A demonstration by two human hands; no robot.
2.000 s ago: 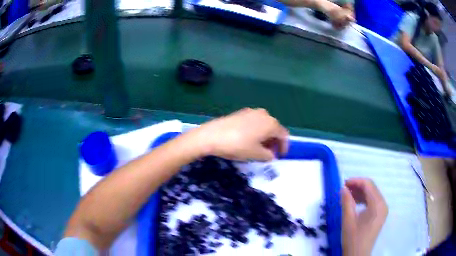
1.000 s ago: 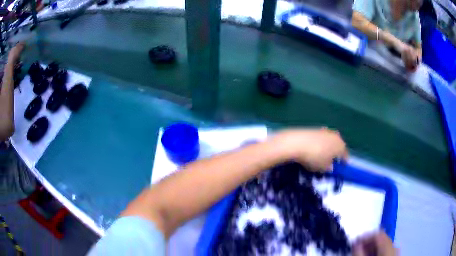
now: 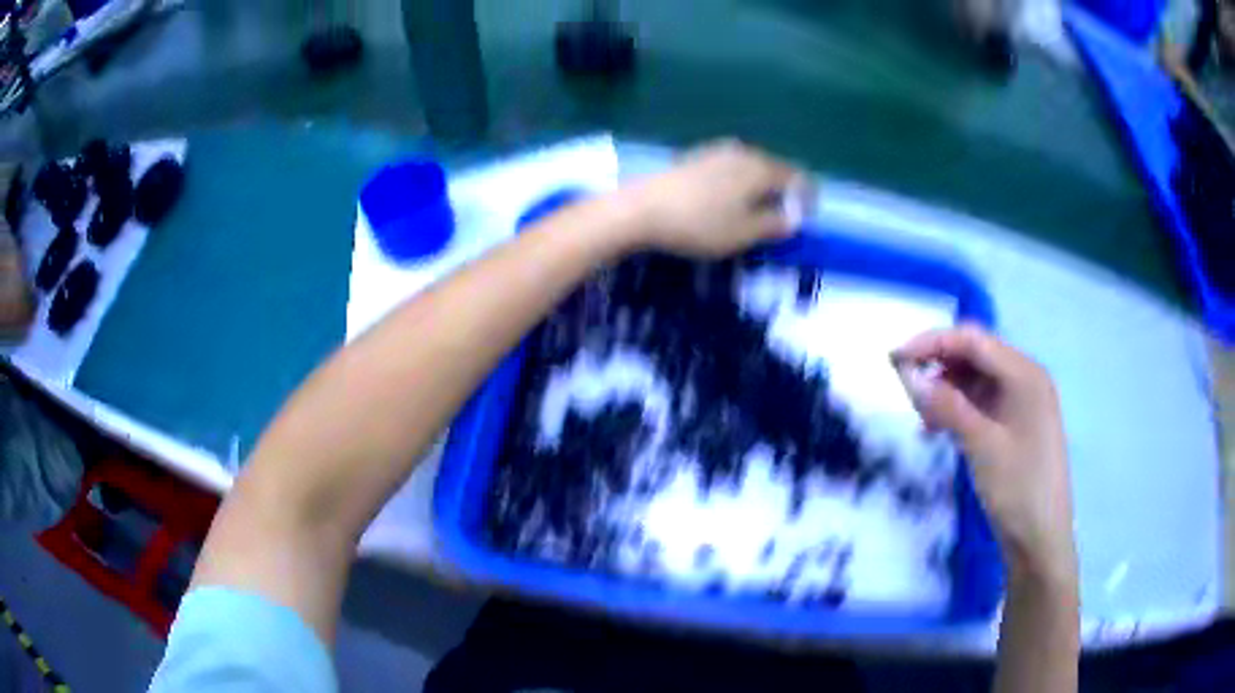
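Observation:
A blue tray [image 3: 718, 609] with a white lining lies before me, holding a loose heap of small black parts [image 3: 704, 352]. My left hand [image 3: 731, 200] is over the tray's far rim, its fingers curled inward. A pale spot shows at its fingertips; blur hides whether it holds a part. My right hand [image 3: 995, 406] is over the tray's right side, thumb and forefinger close together near a small pale spot. Whether it holds anything is unclear. A blue cup [image 3: 409, 210] stands on white paper left of the tray.
The green conveyor [image 3: 813, 95] runs across beyond the tray, with dark housings [image 3: 596, 48] on it. More black housings [image 3: 109, 210] lie on a white sheet at left. A white foam sheet [image 3: 1111, 406] lies at right, a blue sheet [image 3: 1138, 108] beyond, and a red stool [image 3: 115, 542] at lower left.
The view has tilted down, showing the tray's near rim. My right hand, mostly cut off a second ago, is now fully visible over the tray. My left hand stays near the far rim.

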